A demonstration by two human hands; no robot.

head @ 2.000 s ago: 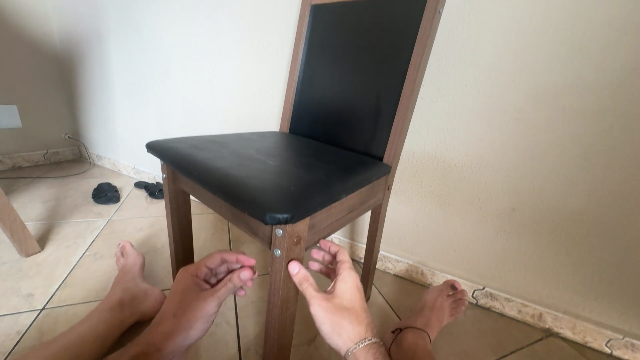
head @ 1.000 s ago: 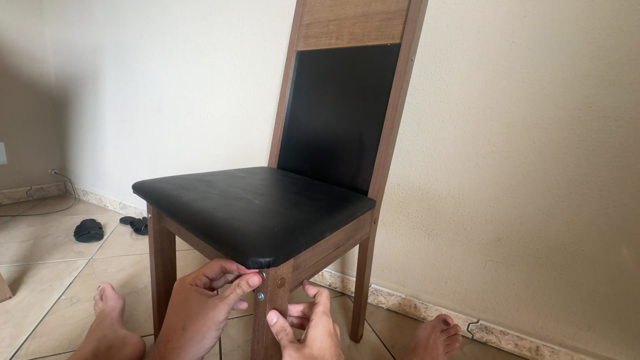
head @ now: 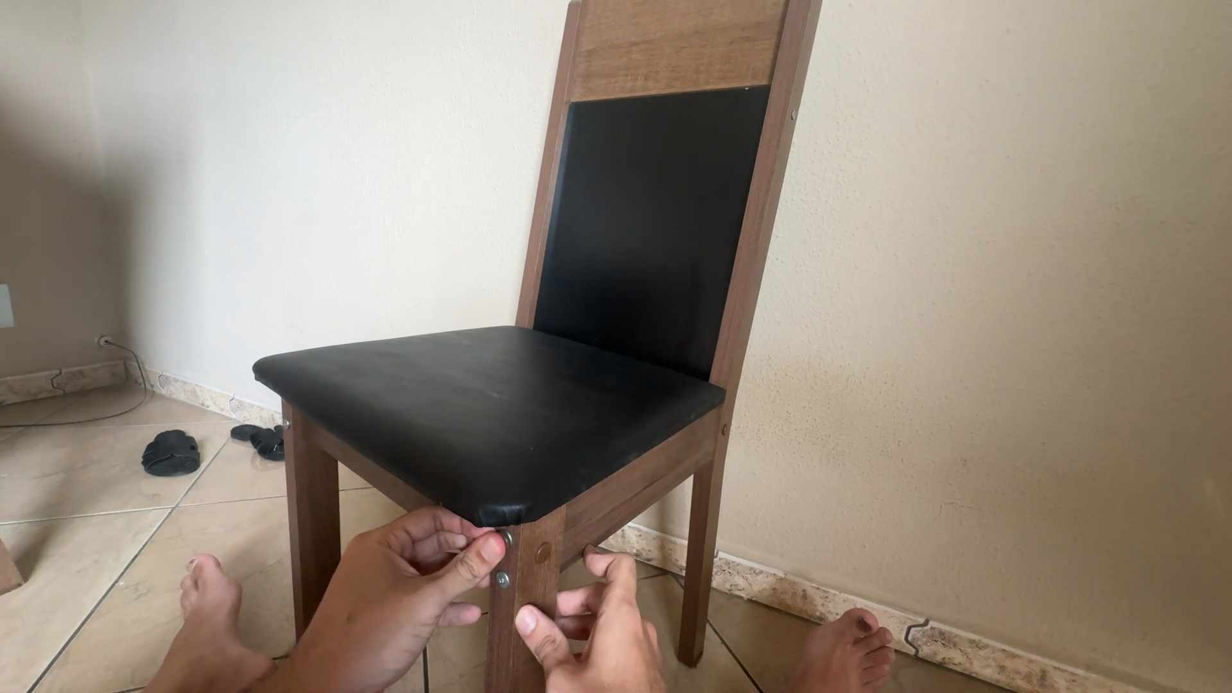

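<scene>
A wooden chair with a black padded seat (head: 500, 414) and a black back panel (head: 654, 231) stands in the middle. Its near front leg (head: 529, 597) carries two metal bolt heads, one above the other. My left hand (head: 404, 587) has thumb and index fingertips at the upper bolt head (head: 507, 538), just under the seat corner; whether they pinch it or only touch it cannot be told. The lower bolt head (head: 501, 579) is uncovered. My right hand (head: 597, 626) is around the same leg below, thumb on its front face and fingers behind.
My bare feet rest either side of the chair, the left foot (head: 212, 616) and the right foot (head: 847, 654). Black sandals (head: 171, 452) lie on the tiled floor at left, near a cable (head: 142, 375). A textured wall (head: 982, 289) stands behind.
My left hand, beside the leg with a gap two seconds ago, has moved to the upper bolt head. My right hand has come onto the leg. The view has shifted somewhat.
</scene>
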